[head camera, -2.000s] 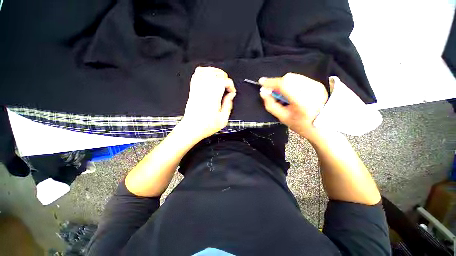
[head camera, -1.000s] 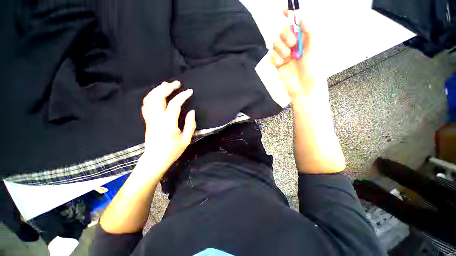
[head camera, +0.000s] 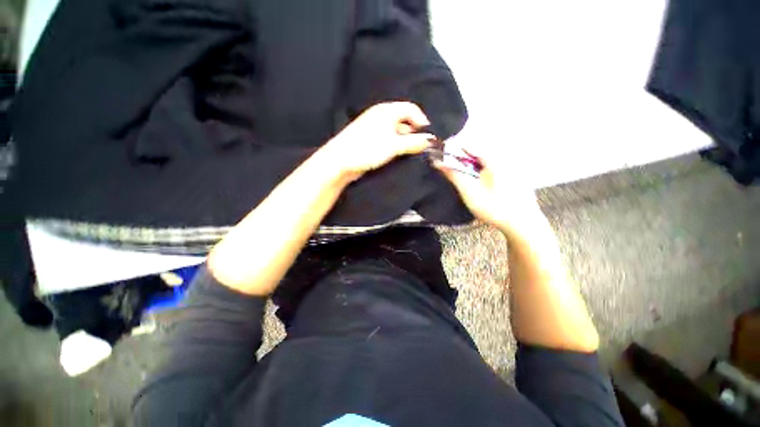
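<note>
A black garment (head camera: 275, 179) lies spread over the white table, with folds at its upper left. A checked strip (head camera: 142, 237) runs along its near edge. My left hand (head camera: 383, 142) pinches the garment's edge near its right end. My right hand (head camera: 483, 188) holds small thread snips (head camera: 461, 161) with a pink grip, the blades pointing left at my left fingertips. Whether the blades are closed on a thread is too blurred to tell.
The white table top (head camera: 567, 92) shows at the right. Another dark garment (head camera: 712, 87) hangs over its far right edge. A blue bin (head camera: 173, 290) and dark cloth are below the table at left. A brown box (head camera: 747, 338) stands at the lower right on the speckled floor.
My right hand has come down and left with the snips to the garment's edge. My left hand has moved up and right and now pinches the cloth there. The view has shifted somewhat.
</note>
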